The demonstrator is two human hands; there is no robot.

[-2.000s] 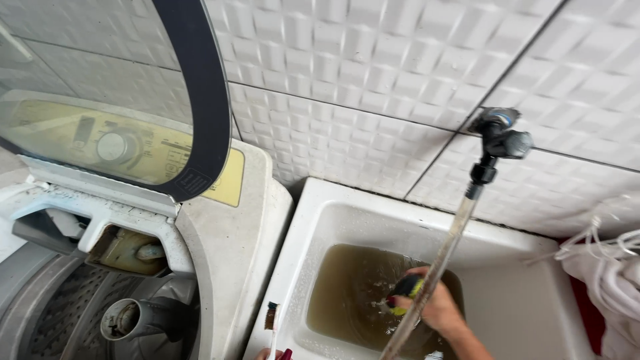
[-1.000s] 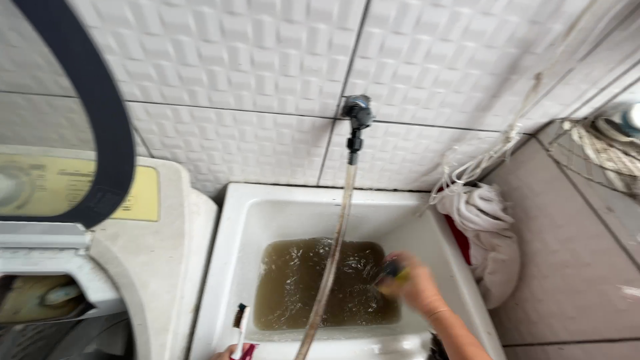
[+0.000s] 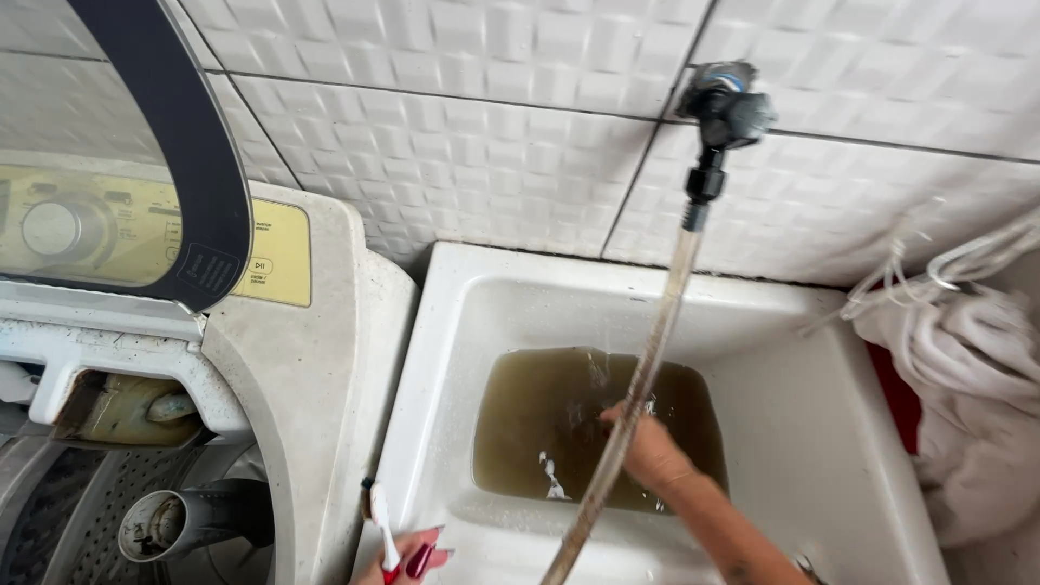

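At the bottom edge, my left hand (image 3: 410,561) holds a toothbrush (image 3: 382,516) with a white and red handle and dark bristles, upright over the near left rim of a white laundry sink (image 3: 443,341). My right hand (image 3: 646,447) is at the murky brown water (image 3: 536,406) in the basin, partly behind a clear, stained hose (image 3: 662,325). Its fingertips are hidden by the hose and the water, so whether it holds anything does not show. The hose hangs from a black and grey tap (image 3: 723,106) on the tiled wall.
Left of the sink stands a top-loading washing machine (image 3: 325,349) with its lid (image 3: 195,146) raised and its drum (image 3: 89,504) showing. On the right, a whitish cloth (image 3: 967,390) and white cords (image 3: 902,284) hang beside the sink, with something red behind them.
The dark and yellow object at my right hand in the earlier frames no longer shows. My right hand has moved to the water behind the hose. The view has shifted between frames.
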